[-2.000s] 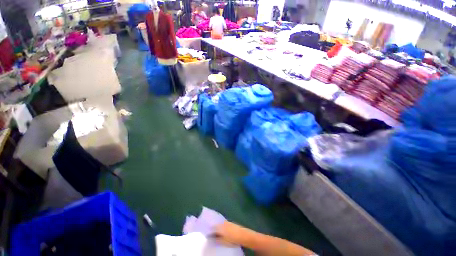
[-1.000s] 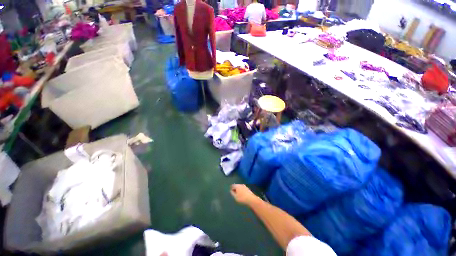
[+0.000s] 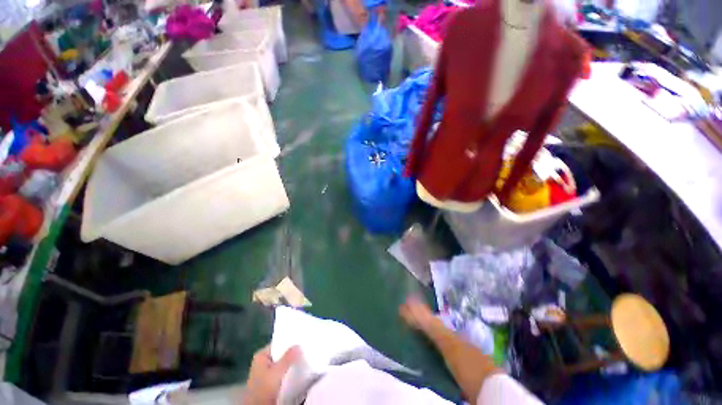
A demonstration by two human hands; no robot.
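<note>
A white fabric piece (image 3: 317,340) hangs in my left hand (image 3: 271,375) at the bottom centre, its upper corner sticking up and its lower part running along the bottom edge beside a white sleeve or cloth. My left hand is cut off by the bottom edge, with its fingers closed on the fabric. My right hand (image 3: 417,314) is stretched forward to the right of the fabric, apart from it. It is blurred, and its finger pose is unclear.
White bins (image 3: 229,221) stand on the left. A red jacket on a dress form (image 3: 475,119) stands ahead right, beside blue bags (image 3: 380,174) and a bin of coloured cloth (image 3: 507,225). Plastic-wrapped items (image 3: 491,281), a round stool (image 3: 640,332) and a wooden chair (image 3: 158,332) are near.
The view has moved forward along the aisle. The dress form and stool are closer, and the bin of white pieces has nearly left view. My left hand now shows on the fabric.
</note>
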